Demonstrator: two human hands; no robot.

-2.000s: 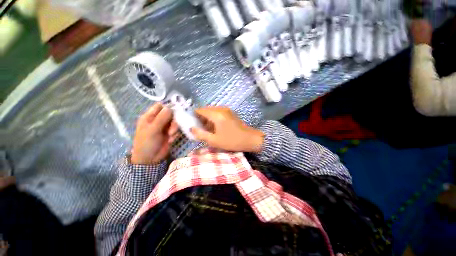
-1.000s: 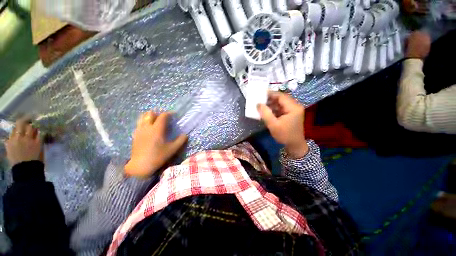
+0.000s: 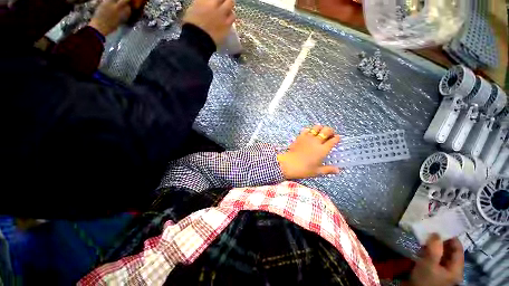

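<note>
My left hand (image 3: 310, 153), with rings on a finger, lies palm down on the bubble wrap with thumb and fingers apart. It is at the left end of a pale dotted sheet (image 3: 371, 149), which lies flat. My right hand (image 3: 438, 262) is at the lower right, partly cut off by the bottom edge. Its fingertips pinch the white handle (image 3: 443, 223) of a handheld fan, whose round grille (image 3: 497, 201) faces up near the right edge. The held fan is over or against the rows of white fans (image 3: 460, 125); whether it touches them I cannot tell.
A person in a dark sleeve (image 3: 173, 72) works close on the left. Small grey fittings (image 3: 375, 70) lie in a pile. A clear plastic bag (image 3: 413, 22) and spare dotted sheets (image 3: 480, 42) are at the far edge. A whitish tape strip (image 3: 287, 81) crosses the wrap.
The view has swung left. My left hand has let go of the fan and come down beside the dotted sheet. My right hand has carried the fan right to the rows.
</note>
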